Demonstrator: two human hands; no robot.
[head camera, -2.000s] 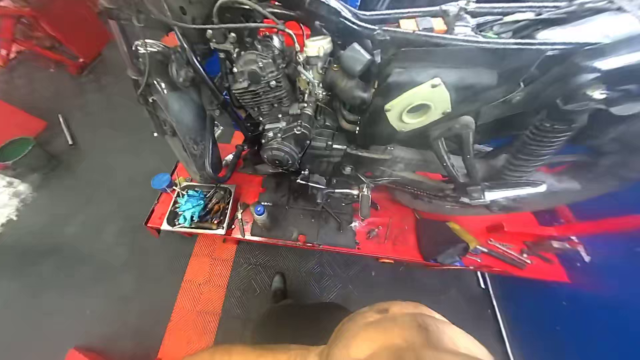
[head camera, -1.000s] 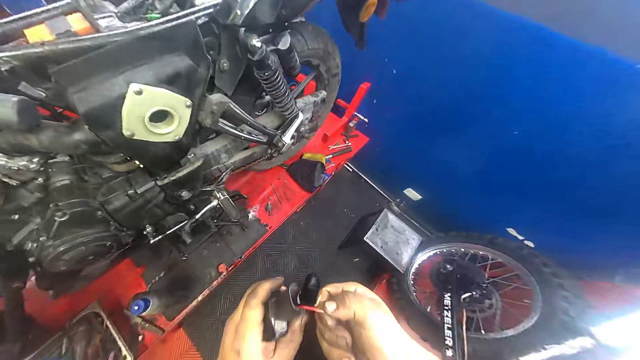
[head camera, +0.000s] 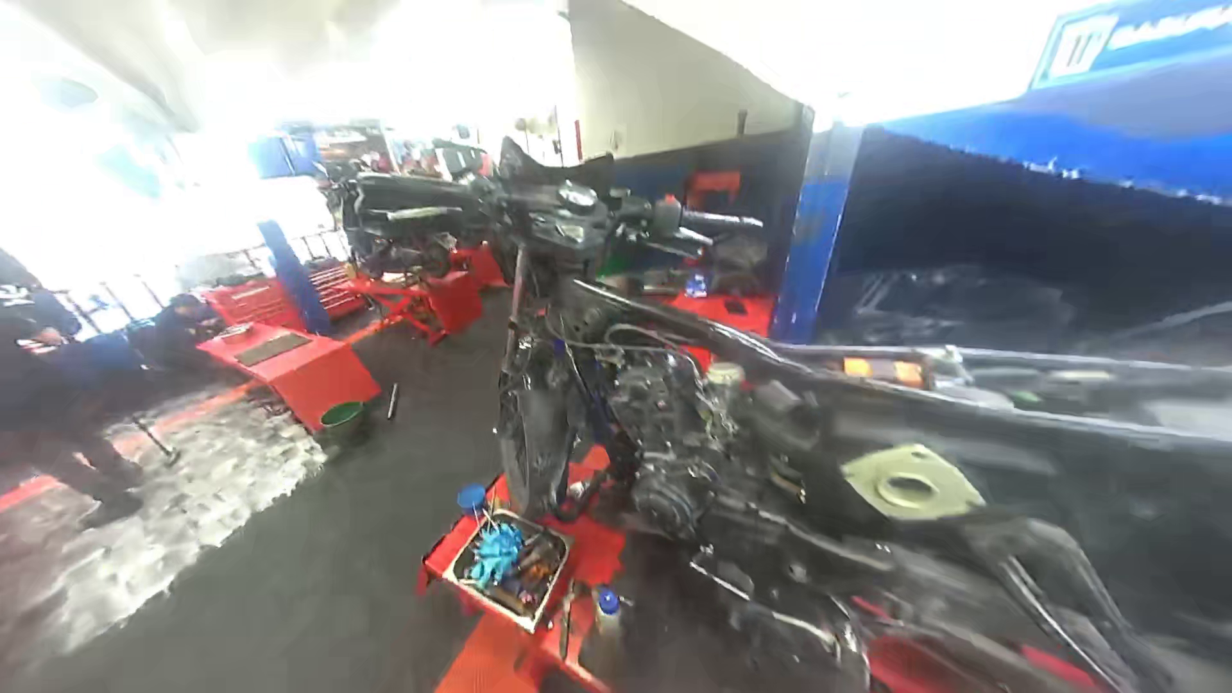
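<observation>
Neither of my hands shows in the head view at this moment. A partly stripped black motorcycle stands on a red lift platform, its engine (head camera: 664, 443) bare at the centre and its front wheel (head camera: 534, 433) left of that. A cream plate with a round hole (head camera: 912, 483) sits on its side. On the platform's front corner lies a metal tray (head camera: 500, 608) holding a blue glove or rag (head camera: 498, 556) and dark parts. Right of the tray stands a bottle with a blue cap (head camera: 608, 606), with a tool (head camera: 566, 621) between them.
A red workbench (head camera: 298, 375) stands at left, with a green basin (head camera: 343, 415) and a metal tube (head camera: 393, 400) on the floor nearby. Another motorcycle (head camera: 404, 217) is on a lift behind. People are at the far left, blurred. A blue post (head camera: 816, 241) rises behind the motorcycle.
The view has swung left and up from the rear of the motorcycle. Both my hands, which held small items including a thin red one a second ago, have gone out of view.
</observation>
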